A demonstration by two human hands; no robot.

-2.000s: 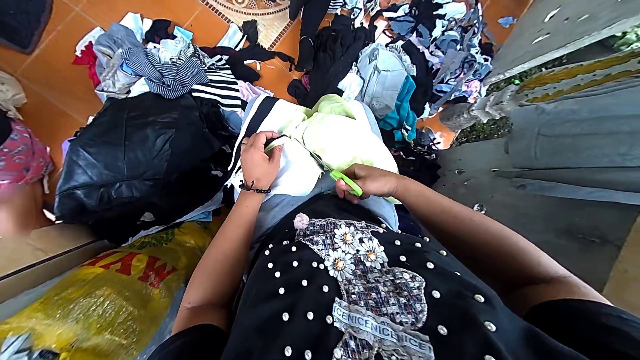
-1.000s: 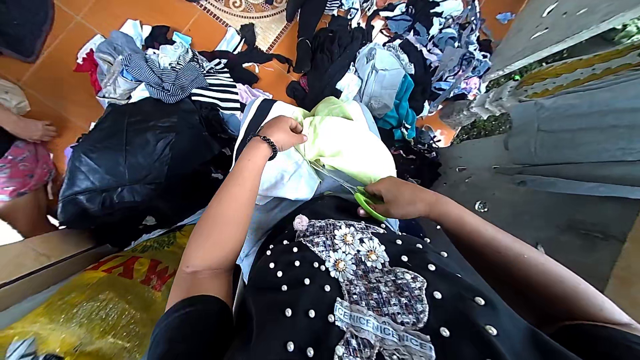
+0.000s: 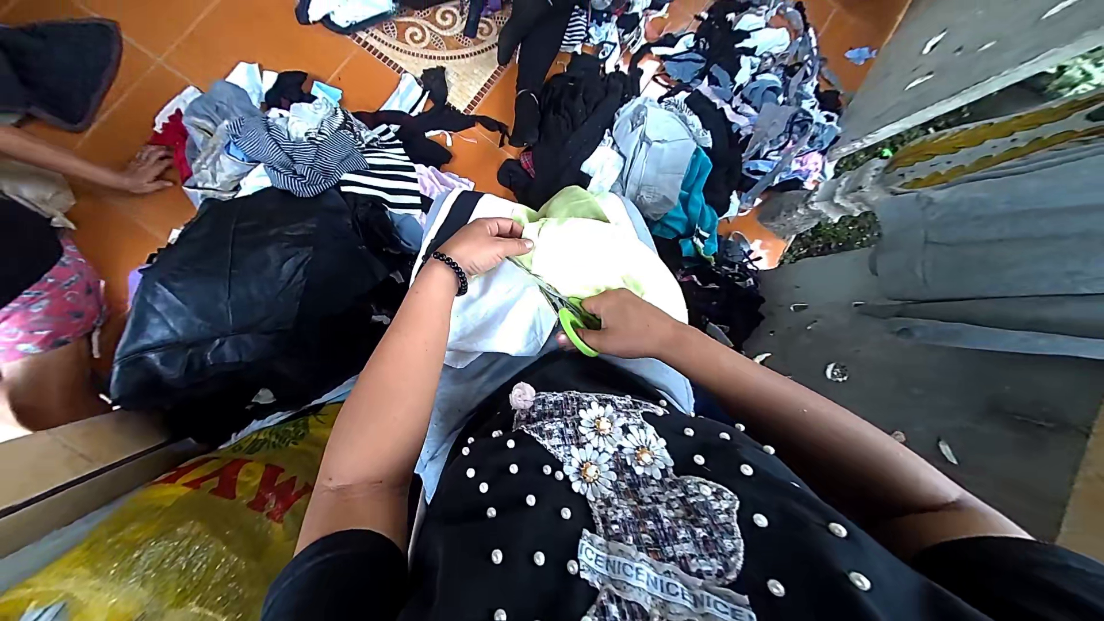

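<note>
A pale yellow-green garment [image 3: 595,254] lies over white fabric [image 3: 496,319] on my lap. My left hand [image 3: 492,248] pinches the garment's left edge between thumb and fingers; a black bead bracelet is on that wrist. Green-handled scissors [image 3: 576,326] are in my right hand [image 3: 628,324], their blades pointing up and left at the cloth edge just below my left fingers. Cloth partly hides the blade tips. Light blue fabric lies beneath the white.
A black leather-like item [image 3: 250,293] lies at left, with striped clothes [image 3: 297,151] beyond it. A yellow plastic sack [image 3: 198,517] is at lower left. Fabric scraps [image 3: 759,95] are heaped at upper right. Another person's hand [image 3: 148,169] rests on the tiled floor.
My left hand has moved down from its raised place of a second ago, back to the cloth near the blades. The other person's hand has reached toward the clothes pile.
</note>
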